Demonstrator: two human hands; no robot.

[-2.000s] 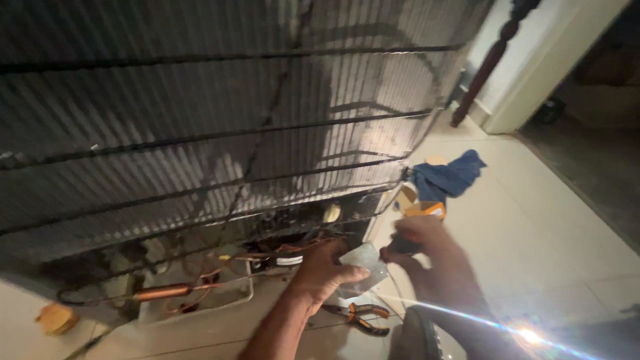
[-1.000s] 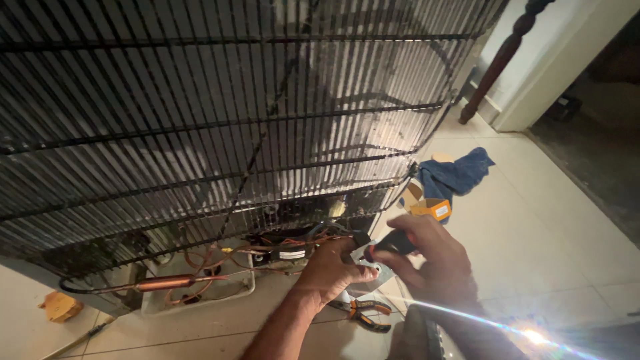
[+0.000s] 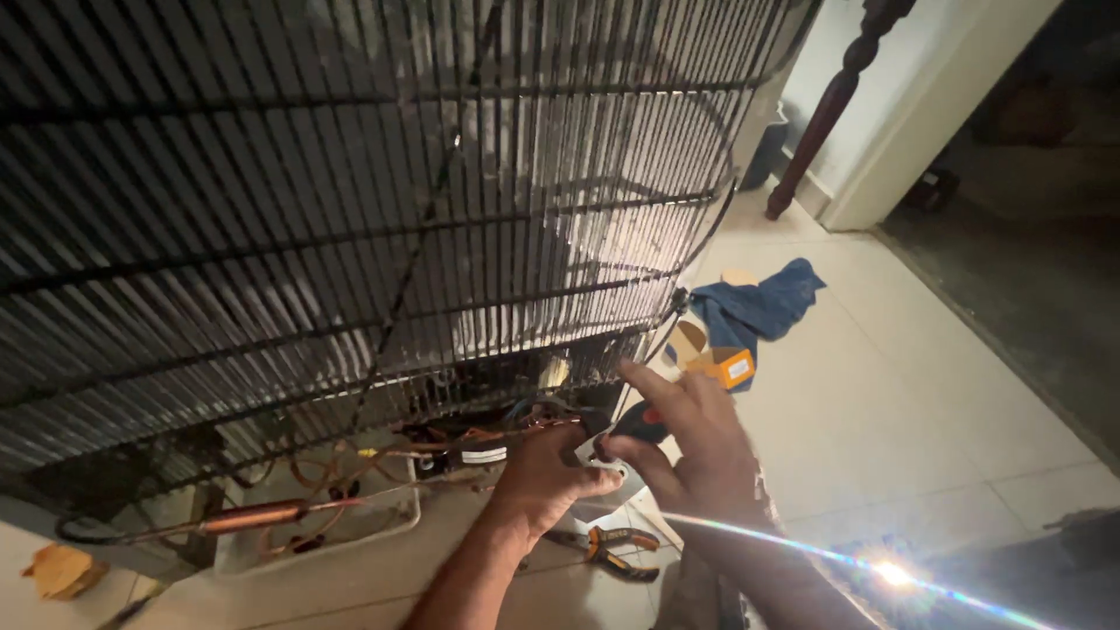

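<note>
My left hand (image 3: 547, 477) holds a small pale metal piece (image 3: 612, 490), its thumb pressed on the face beside a round hole. My right hand (image 3: 691, 437) is right next to it, fingers around a dark handle with a red part (image 3: 643, 422), seemingly a screwdriver; its tip is hidden. Both hands are low in front of a refrigerator's black condenser grille (image 3: 394, 219). Behind my left hand run copper tubes and wires beside a black compressor part (image 3: 481, 455). A copper filter drier (image 3: 254, 516) lies to the left. Pliers with orange and black handles (image 3: 621, 553) lie below the hands.
An open orange box (image 3: 731, 367) and a blue cloth (image 3: 770, 302) lie on the tiled floor to the right. A white plastic tray (image 3: 411, 516) is under the tubing. A dark turned wooden leg (image 3: 822, 122) stands by the wall. Orange crumpled material (image 3: 63, 573) is at lower left.
The pale piece was held up flatter two seconds ago; it now sits lower between my hands. My right hand's index finger has lifted and extended away from the handle.
</note>
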